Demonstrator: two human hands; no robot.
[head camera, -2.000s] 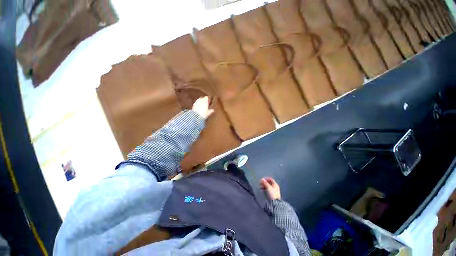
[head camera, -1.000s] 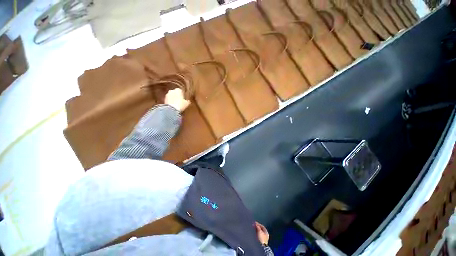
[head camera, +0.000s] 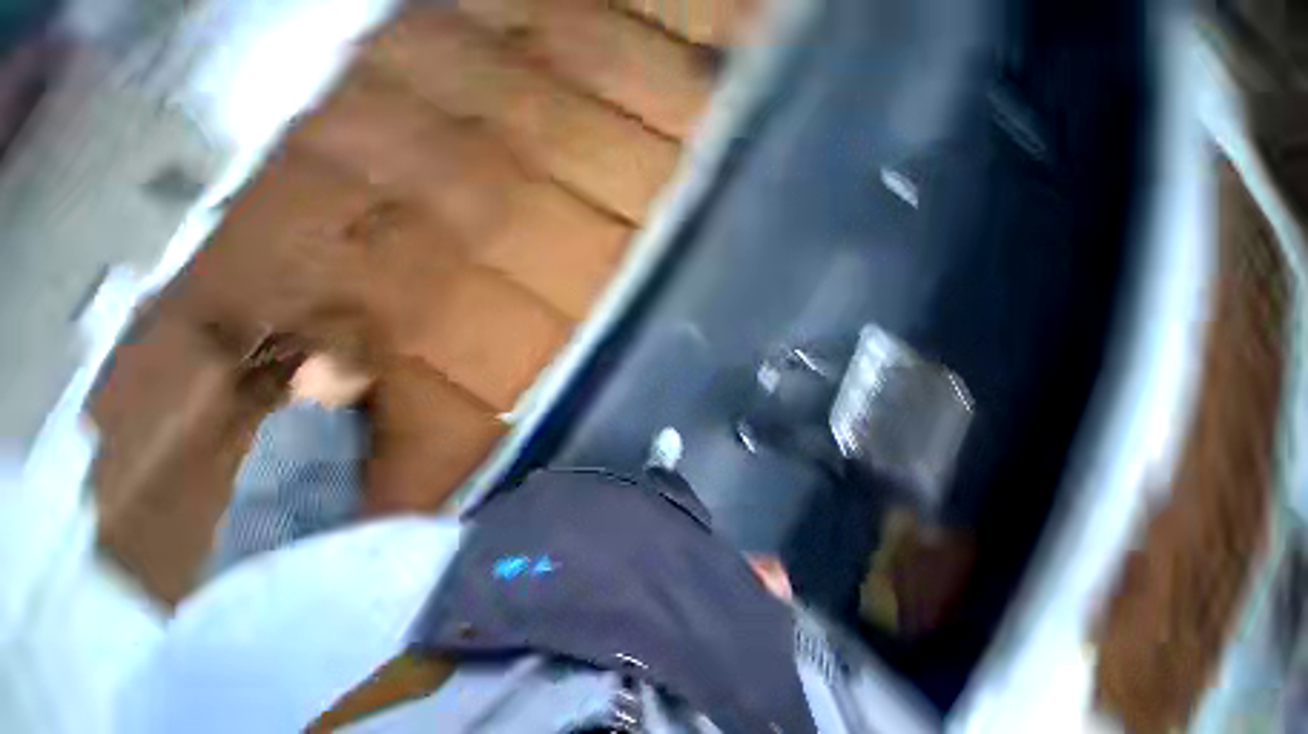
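The frame is strongly blurred. Brown bag panels (head camera: 495, 301) lie overlapped in a long row on the white-covered table. My left hand (head camera: 330, 380) is at the near end of the row, closed around the bunched bag handles (head camera: 273, 351); its fingers are not clear. The nearest panels (head camera: 158, 430) lie under and left of my left sleeve. My right hand (head camera: 775, 577) is low beside my dark apron, mostly hidden, and its fingers cannot be made out.
A metal-framed stool (head camera: 897, 416) stands on the dark floor (head camera: 803, 215) to the right of the table. Another white table edge (head camera: 1090, 502) with brown pieces (head camera: 1198, 574) runs along the far right. A grey surface or sheet (head camera: 86, 230) is at the left.
The view has turned, so the row now runs more steeply. My left hand stays at the handles as the near panels and hand appear further left. My right hand remains low by the apron.
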